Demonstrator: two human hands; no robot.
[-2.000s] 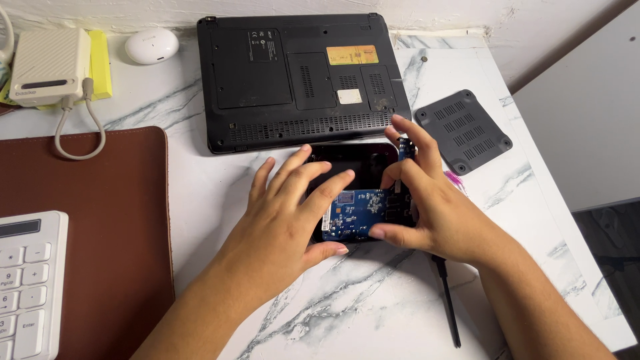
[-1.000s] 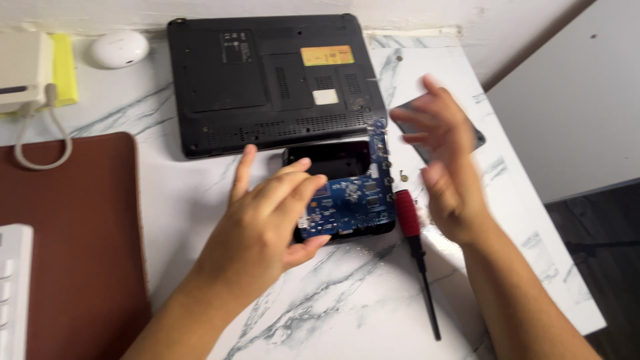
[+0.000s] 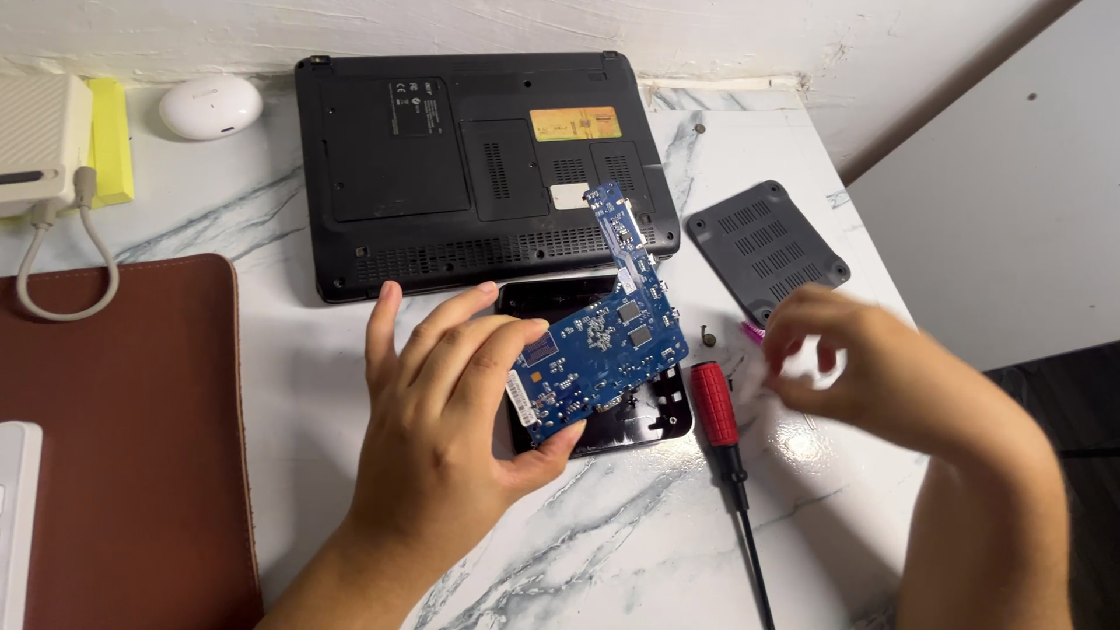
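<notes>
My left hand grips the left end of a blue L-shaped circuit board, which is tilted above a black plastic housing. The board's narrow arm reaches over the edge of an upside-down black laptop. My right hand, blurred, is off to the right with thumb and fingers curled towards each other; whether something small is between them I cannot tell. Between the board and that hand lies a screwdriver with a red handle. Small screws rest just above the handle.
A grey vented cover lies on the right, with a pink item at its lower edge. On the left are a brown desk mat, part of a white keyboard, a white oval case and a cream device with a cable.
The circuit board has been lifted and tilted out of the black housing in my left hand. My right hand has moved off the board to the right, uncovering the red screwdriver handle.
</notes>
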